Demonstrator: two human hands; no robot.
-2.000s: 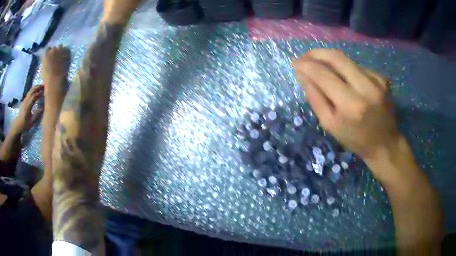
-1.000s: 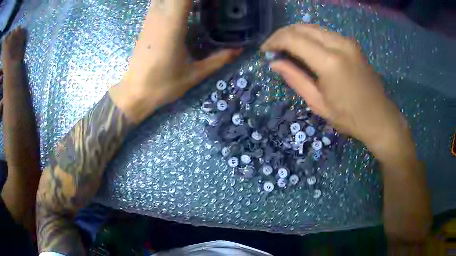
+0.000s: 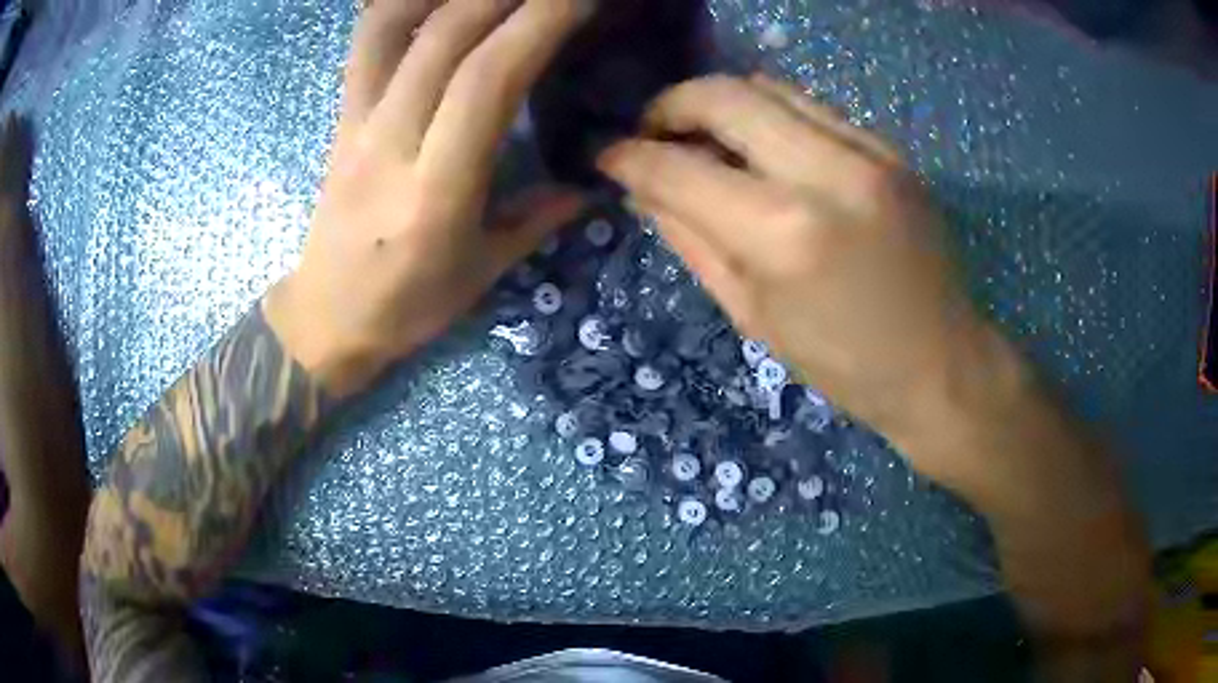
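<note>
A dark housing [image 3: 615, 80] is at the top middle, blurred, with its upper part cut off by the frame. My left hand [image 3: 414, 200] grips it from the left, thumb low and fingers over its upper left side. My right hand [image 3: 801, 227] is at its lower right side, fingertips touching it; whether an insert is between those fingertips is hidden. A loose heap of small dark inserts with pale discs [image 3: 648, 378] lies below and between my hands, partly covered by my right hand.
Bubble wrap [image 3: 441, 494] covers the bench, its near edge curving along the bottom. Another person's arm [image 3: 40, 387] is at the far left edge. A dark object is cut off at the top right corner. A yellow patch shows at the lower right.
The housing, earlier lying with its inside facing up, is now tilted and blurred. My left hand has come over it, and my right hand has moved left to touch it.
</note>
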